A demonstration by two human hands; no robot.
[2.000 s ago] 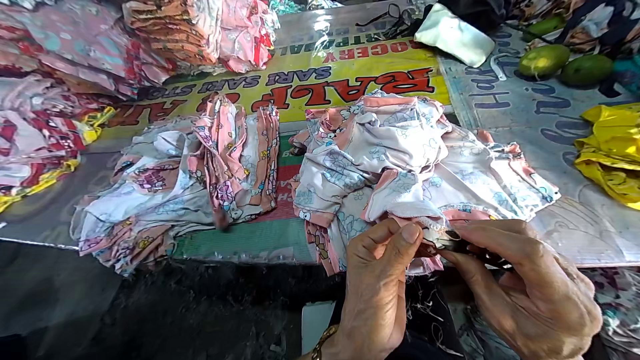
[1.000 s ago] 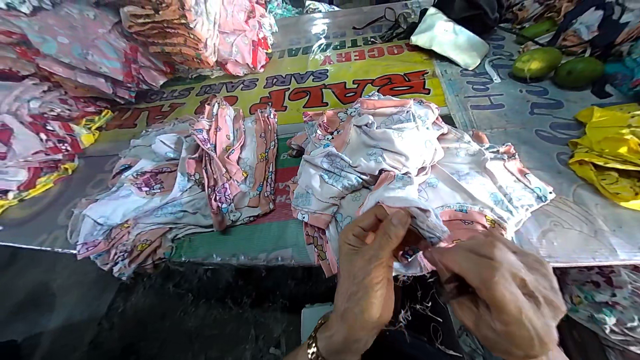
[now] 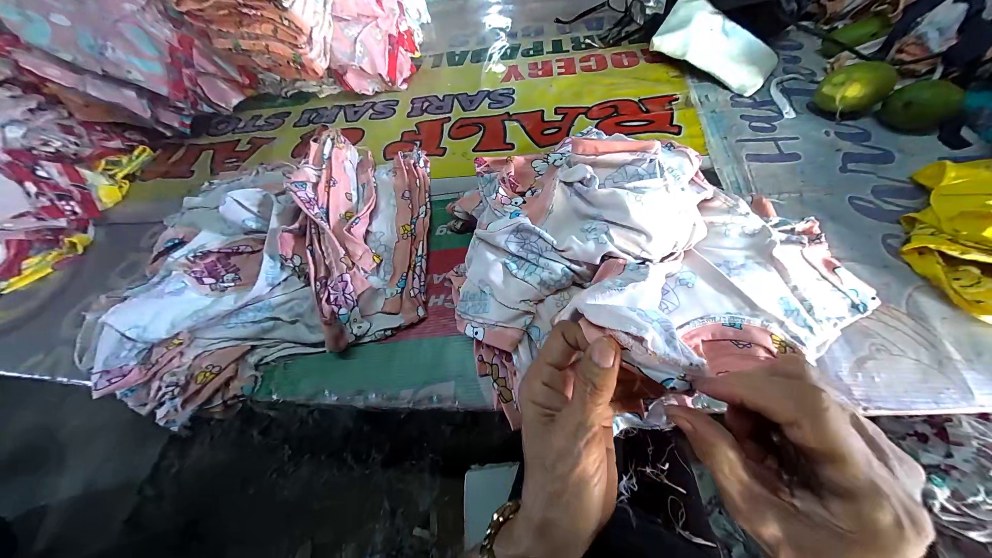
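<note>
My left hand (image 3: 570, 418) pinches the near edge of a white and pink printed fabric garment (image 3: 647, 310) between thumb and forefinger. My right hand (image 3: 806, 449) is at the same edge just to the right, thumb and fingertips near the cloth; what lies inside its curled fingers is hidden. The garment rests on a pile of similar printed pieces (image 3: 612, 201) at the table's front edge. Left of it lies a second pile of white cloth pieces (image 3: 225, 287), with folded pink printed pieces (image 3: 364, 240) at its right side.
Stacks of pink fabric (image 3: 256, 46) stand at the back left, red and white cloth (image 3: 39, 186) at the far left. Green mangoes (image 3: 856, 87), a white pouch (image 3: 713, 46) and a yellow plastic bag (image 3: 957, 232) lie right. A printed tarpaulin (image 3: 449, 128) covers the table. Loose threads hang below its edge.
My right hand has moved left and down from its place two seconds ago, then back up beside the cloth edge. My left hand keeps its pinch near the same place.
</note>
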